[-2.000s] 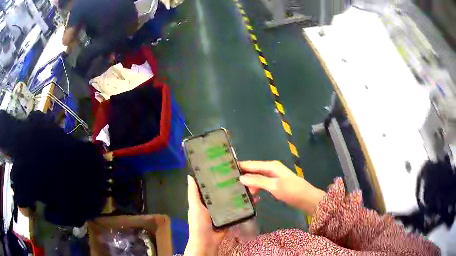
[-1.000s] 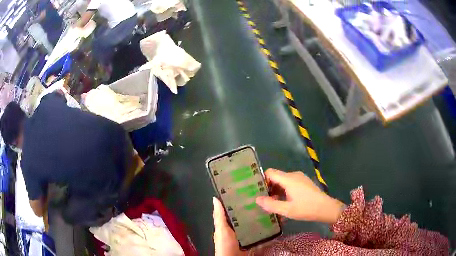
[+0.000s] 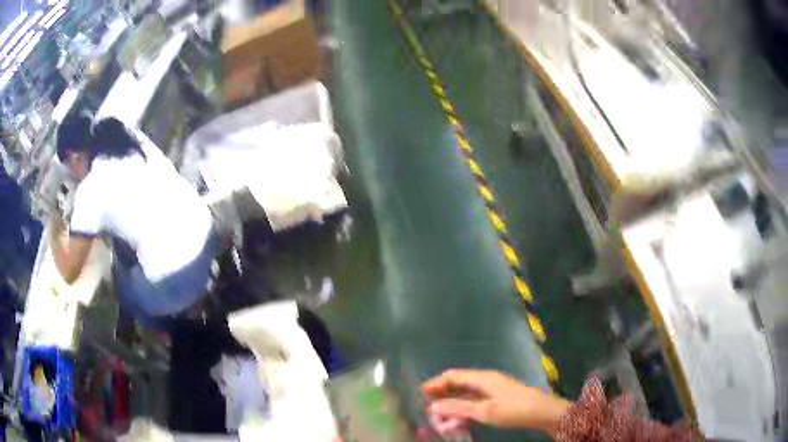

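Note:
The smartphone (image 3: pixel 371 404) is blurred at the bottom edge, its lower part cut off, with a green patch on its pale screen. My right hand (image 3: pixel 497 400) is just right of the phone, palm down with fingers stretched towards it, holding nothing. A gap shows between the fingertips and the screen. My left hand is not visible; the picture's bottom edge cuts off the area below the phone.
Yellow-black tape (image 3: pixel 490 207) runs along the green floor. White tables (image 3: pixel 704 285) stand on the right. On the left are a seated person in white (image 3: pixel 142 211), a pale basket (image 3: pixel 321 108) of cream pieces, a brown carton (image 3: pixel 272 47), a blue tray (image 3: pixel 47 388) and cream pieces (image 3: pixel 289 371).
The view has moved along the aisle, past the person in dark clothes. The phone and my right hand sit lower in the picture. My left hand has dropped out of view; my right fingers have left the phone.

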